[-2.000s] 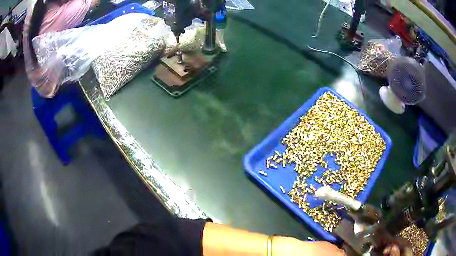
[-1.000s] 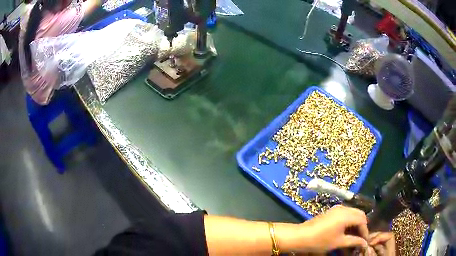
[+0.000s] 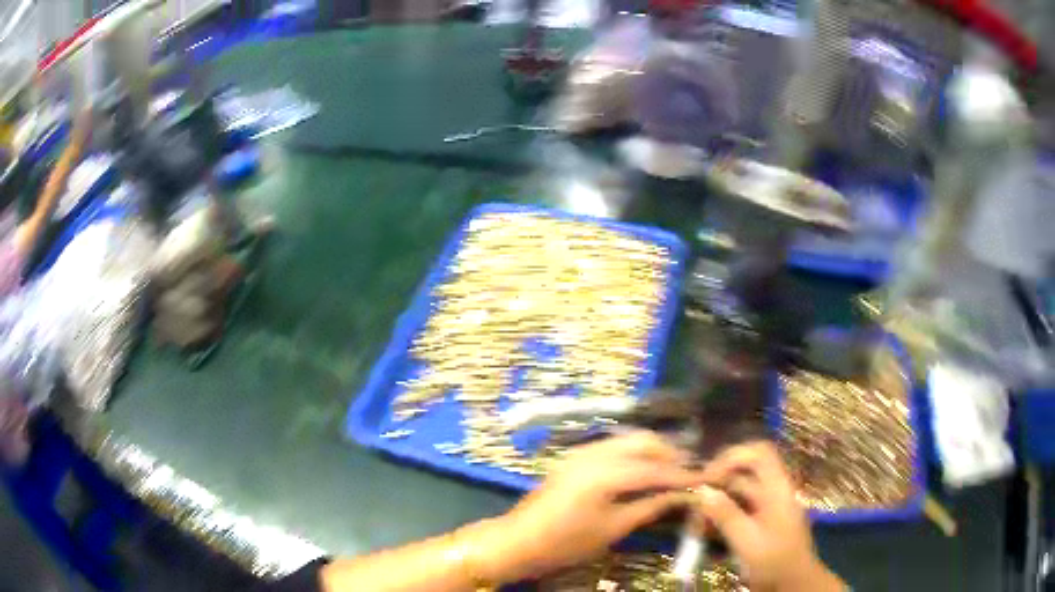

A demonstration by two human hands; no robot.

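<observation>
The view is motion-blurred. My left hand [image 3: 613, 491] and my right hand [image 3: 758, 520] meet fingertip to fingertip in front of the dark press [image 3: 746, 347]. Their fingers are pinched on a small pale-gold fitting [image 3: 699, 490], mostly hidden by the fingertips. A pale-wrapped handle [image 3: 567, 408] angles over the left blue tray [image 3: 373, 419], which holds many gold-coloured fittings [image 3: 555, 289]. Below my hands is a heap of bright gold fittings [image 3: 625, 575], with a whitish rod [image 3: 690, 555] over it.
The smaller right blue tray [image 3: 922, 463] holds redder metal parts [image 3: 845, 434]. A white cloth or bag [image 3: 969, 426] lies right of it. Behind are a small fan [image 3: 683, 104] and another blue tray [image 3: 850, 264]. Another press [image 3: 191, 278] and a bag [image 3: 87, 301] stand at left.
The view has swung right, so trays and bench sit further left. The right tray, front heap and my right hand now show more fully. My hands stay together at the fingertips.
</observation>
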